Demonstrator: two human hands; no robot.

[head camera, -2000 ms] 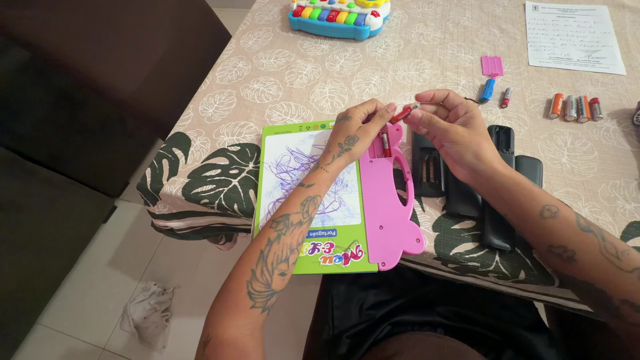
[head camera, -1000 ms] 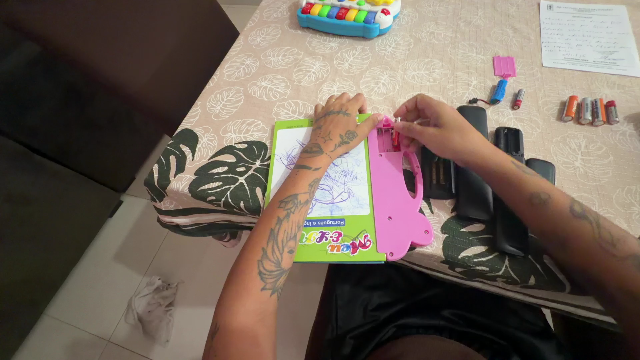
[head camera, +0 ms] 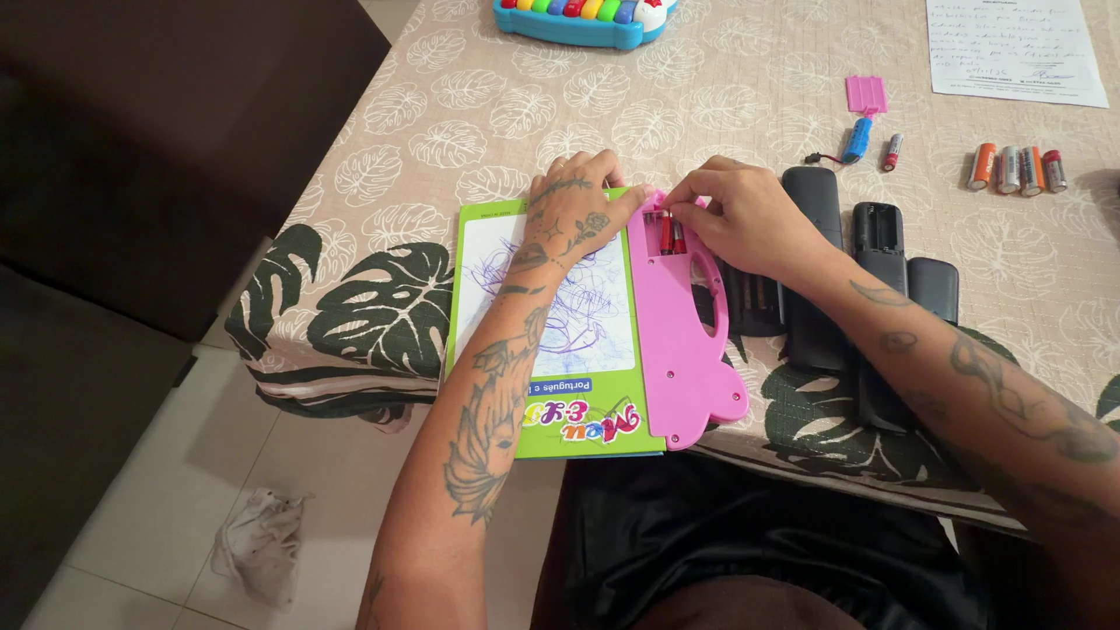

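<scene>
A green children's book (head camera: 652, 385) with a pink plastic handle module (head camera: 691, 350) lies face down or up, which I cannot tell, at the table's front edge. Red batteries (head camera: 667, 236) sit in the uncovered battery compartment at the module's top. My left hand (head camera: 573, 206) rests flat over the book's upper part, its thumb reaching the compartment's edge. With thumb and index finger, my right hand (head camera: 731, 210) touches the compartment beside the batteries; whether it grips one is hidden. A pink battery cover (head camera: 866, 94) lies farther back on the cloth.
Black remote controls (head camera: 814, 262), one with an uncovered battery bay, lie under and beside my right forearm. Behind are a blue battery pack (head camera: 857, 140) with a wire, a small red battery (head camera: 892, 152) and several loose batteries (head camera: 1008, 169). A toy keyboard (head camera: 577, 31) and a written paper (head camera: 1015, 52) lie farther back.
Two seconds ago both hands were raised together over the module's top with a red battery at the fingers. My left hand has since come down onto the book, and my right hand is at the compartment.
</scene>
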